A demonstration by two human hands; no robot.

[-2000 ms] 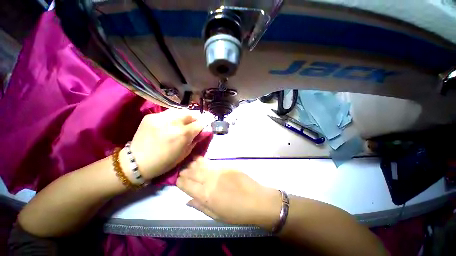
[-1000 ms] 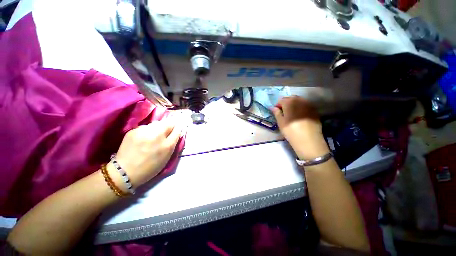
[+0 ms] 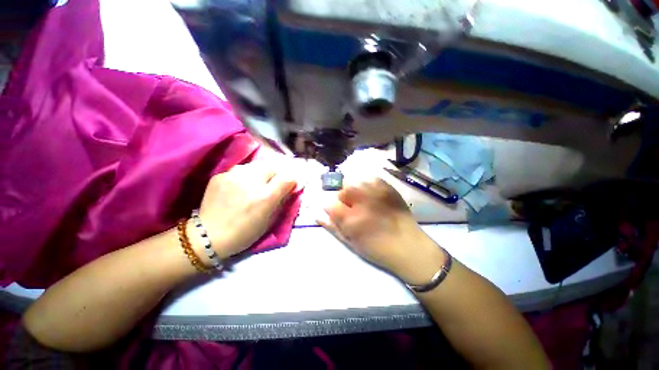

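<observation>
Shiny magenta fabric (image 3: 137,159) lies over the left of the machine table, with a corner reaching below my left hand. My left hand (image 3: 249,206) pinches its edge just left of the needle area. My right hand (image 3: 376,220) is to the right of the small round silvery knob (image 3: 332,181), its fingers curled; whether they hold anything is hidden. The white sewing machine (image 3: 462,108) with a blue stripe stands over the work. Its needle and presser foot are dark, blurred and not clear.
Dark blue thread snips (image 3: 426,185) lie right of the knob, with a black scissor handle (image 3: 409,149) behind. Pale blue-grey scraps (image 3: 462,160) lie beside them. A black squarish item (image 3: 571,242) is at the right. A measuring scale (image 3: 289,329) runs along the front edge.
My right hand went from beside my left hand to the pale scraps, then came back beside the knob. My left hand stays on the fabric. The camera view swung away and back.
</observation>
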